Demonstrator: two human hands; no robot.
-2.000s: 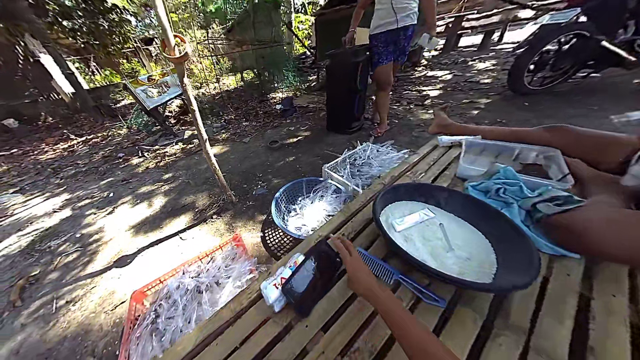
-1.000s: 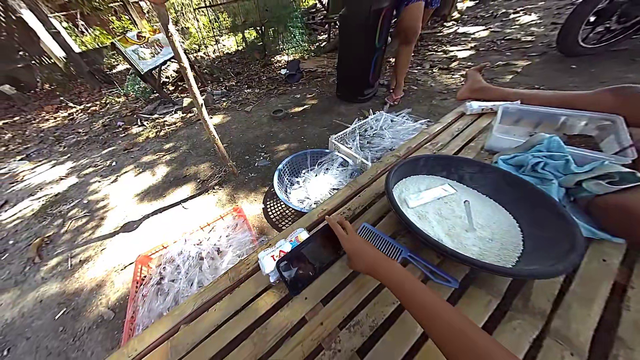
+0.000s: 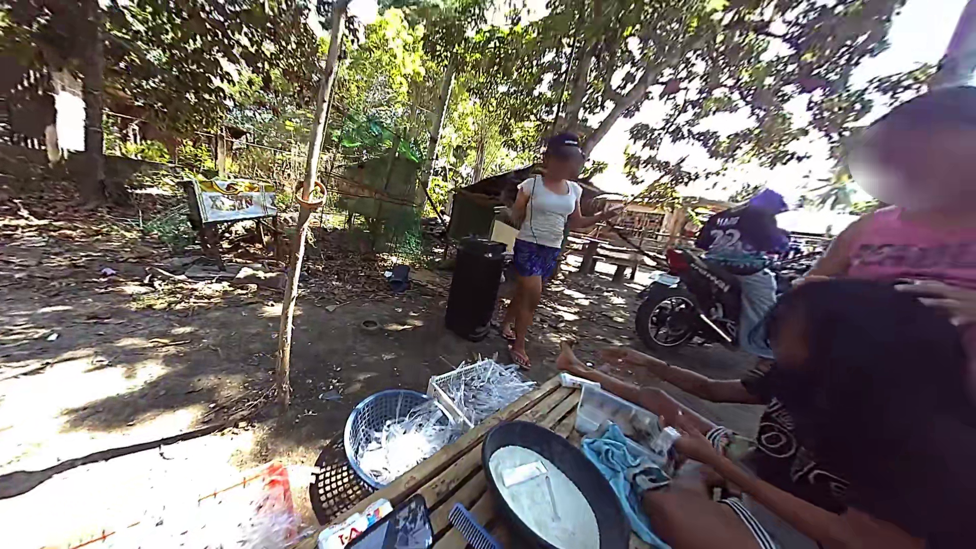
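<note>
Neither of my hands shows now. A dark phone (image 3: 398, 526) lies at the lower edge on the slatted bamboo bench (image 3: 450, 488), beside a printed white packet (image 3: 355, 526). To its right is a blue comb (image 3: 471, 526), partly cut off. A black basin (image 3: 614, 496) holds white granular material (image 3: 550, 509), with a small white card-like piece and a thin clear rod on it. Right of the basin are a blue cloth (image 3: 616, 467) and a clear plastic container (image 3: 610, 412). A seated person beside them holds a small whitish object.
Beyond the bench stand a blue basket (image 3: 352, 427) and a white crate (image 3: 450, 404) of clear plastic strips; a red crate (image 3: 278, 496) is lower left. Upright things include a wooden pole (image 3: 293, 305), a black speaker (image 3: 474, 290), a standing person (image 3: 545, 221) and a motorcycle (image 3: 686, 305).
The view has swung up strongly. The hand that rested by the phone and comb in both earlier frames is out of sight, and more people show on the right.
</note>
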